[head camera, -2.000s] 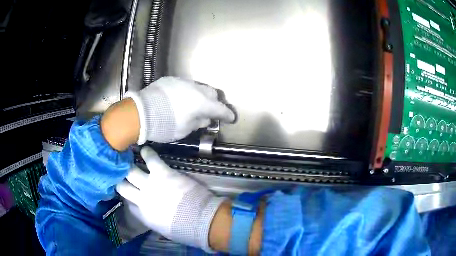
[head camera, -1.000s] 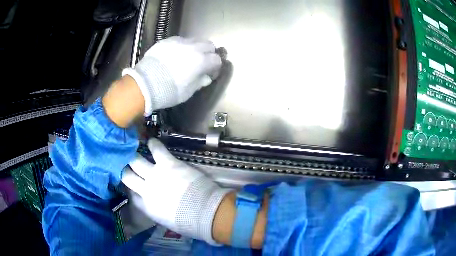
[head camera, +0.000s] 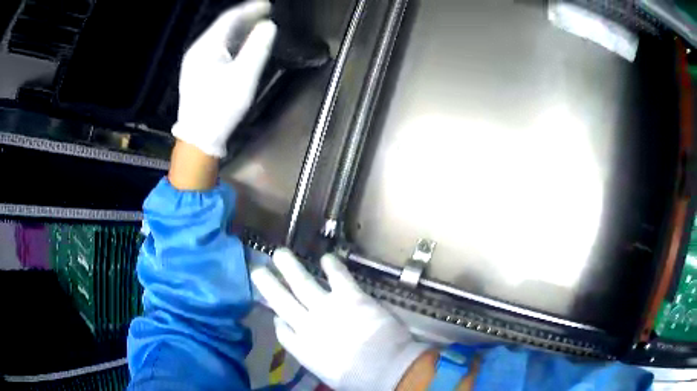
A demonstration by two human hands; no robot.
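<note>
My left hand (head camera: 220, 80), in a white knit glove, is at the upper left over a dark area, with a gap between thumb and fingers and nothing visible in it. My right hand (head camera: 340, 328), also gloved, lies at the front rail with chain (head camera: 474, 324), fingers spread and empty. A small silver clamp (head camera: 416, 262) sits on the rod beside that rail. The shiny metal bed (head camera: 489, 153) lies behind it.
A threaded shaft (head camera: 359, 141) and a silver rod (head camera: 325, 122) cross the line. A reddish-brown carrier bar (head camera: 674, 237) and green board (head camera: 679, 313) are at right. Stacked green boards (head camera: 99, 275) stand at left. A white strip (head camera: 592, 29) lies at the bed's far edge.
My left hand has left the metal bed and moved up and left. The view has shifted left, so the clamp and carrier appear farther right. My right hand stays at the front rail.
</note>
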